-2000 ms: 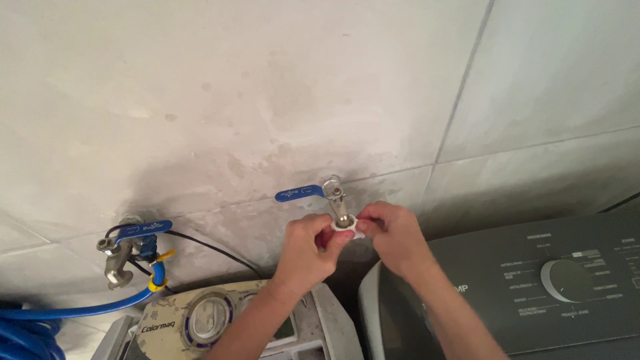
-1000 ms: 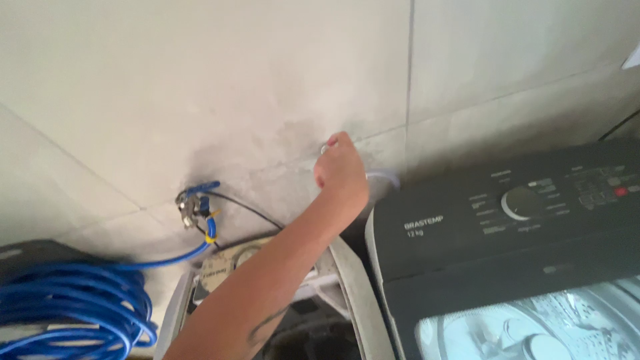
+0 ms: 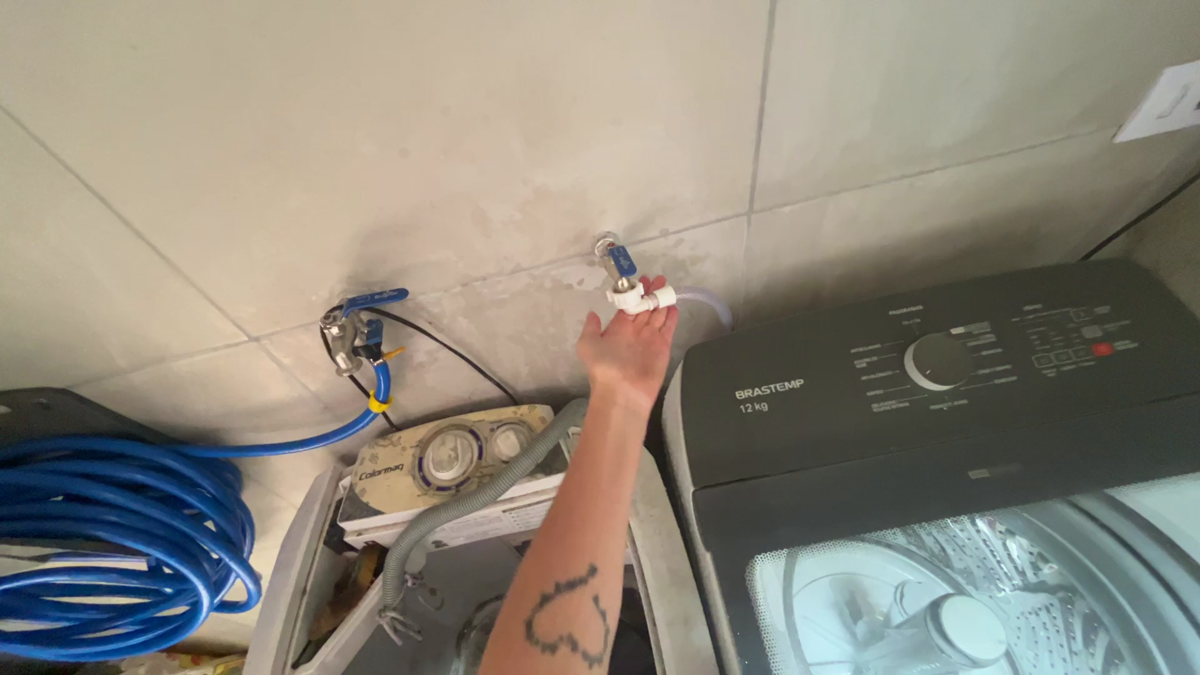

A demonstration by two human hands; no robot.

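Note:
My left hand is palm up beneath a white plastic elbow hose fitting, with its fingertips behind the fitting. The fingers are not closed round it; whether they touch it cannot be told. The fitting sits on the outlet of a metal wall tap, whose blue lever lies along the tap's body. A translucent hose curves from the fitting down to the right, behind the dark washing machine. My right hand is out of view.
At the left a second tap with a blue lever feeds a blue hose, coiled at lower left. Below stand an older washer with a beige control panel and grey corrugated hose, and a dark Brastemp washing machine. A white wall plate is upper right.
Two seconds ago both hands were at the fitting and the tap's lever pointed left; it now lies along the body. My left hand has moved from over the tap to below the fitting.

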